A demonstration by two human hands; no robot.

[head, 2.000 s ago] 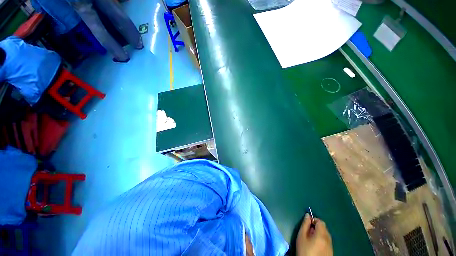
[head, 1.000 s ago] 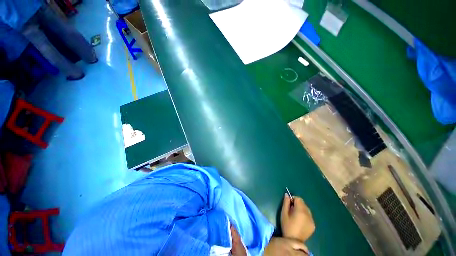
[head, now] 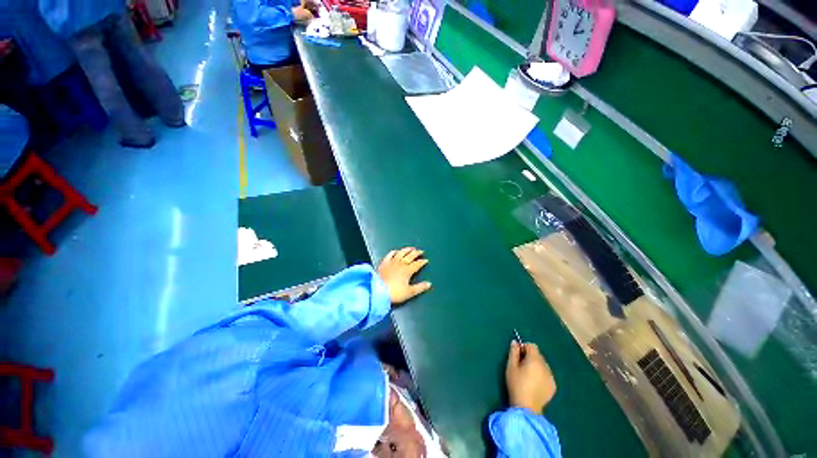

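My left hand [head: 403, 275] lies palm down with its fingers apart on the near edge of the long green bench [head: 448, 259], and it holds nothing. My right hand [head: 530, 377] rests over the bench further right, its fingers closed on a thin silver tool [head: 517, 336] whose tip points away from me. Most of the tool is hidden in the fingers. The brown board [head: 573, 291] lies right of my right hand. It bears a dark grid of small parts [head: 672, 394] and a long black strip [head: 600, 255].
A white paper sheet [head: 470, 116] lies further up the bench. A clear bag [head: 542, 217] is beside the black strip. A pink clock [head: 580, 34] and a blue cloth [head: 712, 210] are along the far side. A carton [head: 303, 125] and a green-topped box [head: 291, 237] stand left. A person sits at the far end.
The view has tilted up, showing the bench's far end and the clock. My left hand, near my right hand a second ago, is now apart on the bench edge. My right hand still holds the tool.
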